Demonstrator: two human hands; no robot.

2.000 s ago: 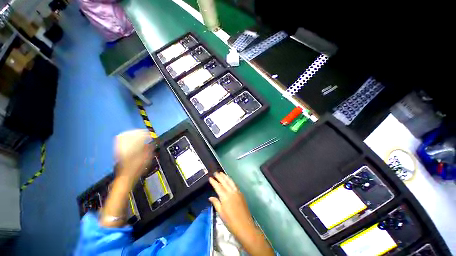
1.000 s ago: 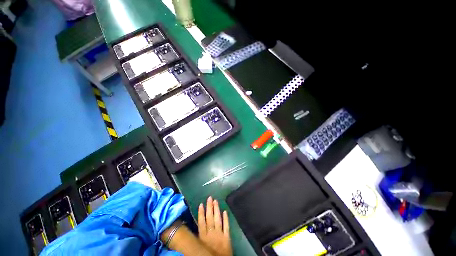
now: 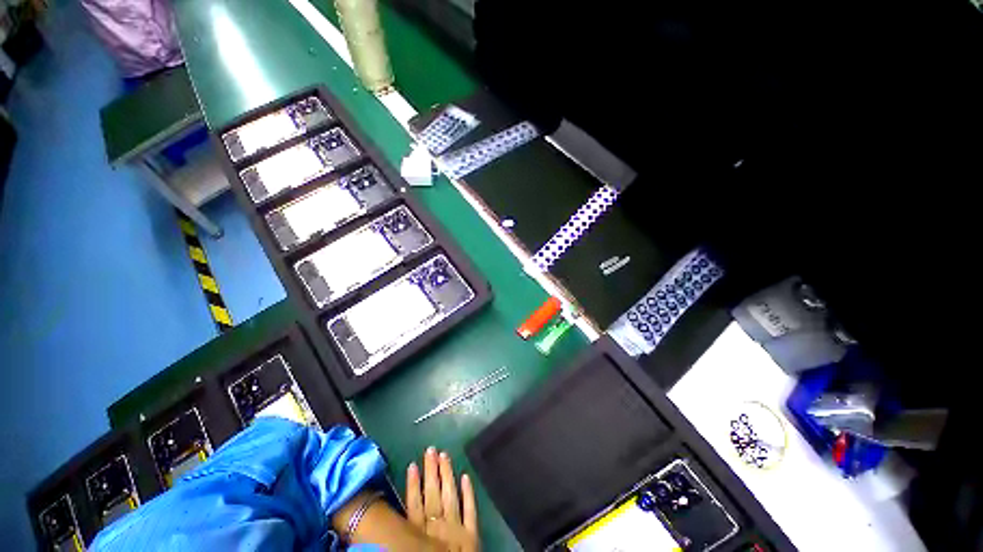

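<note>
My left hand [image 3: 442, 507], with a bracelet at the wrist, lies palm down on the green mat [image 3: 404, 404] at bottom centre, fingers slightly apart, holding nothing. Its blue sleeve covers the lower part of a black phone tray [image 3: 213, 399] at lower left, where several open-backed phones [image 3: 178, 447] show their camera ends. My right hand is not in view. A second black tray [image 3: 466, 283] holds a row of open phones [image 3: 393, 315] with silver-white middles. A third tray [image 3: 577, 431] at lower right has an open phone [image 3: 647, 523] with a yellow strip, cut off by the bottom edge.
Tweezers [image 3: 461, 396] lie on the mat above my hand. A red piece [image 3: 540, 318] and green piece [image 3: 554, 336] lie beside them. Strips of dark circles [image 3: 668, 300] lie on the black strip. Small dark rings [image 3: 746, 435] and a blue item [image 3: 835, 415] are at right.
My left hand has moved from above the left tray to the mat, its sleeve now across that tray. My right hand has left the picture. The view has shifted.
</note>
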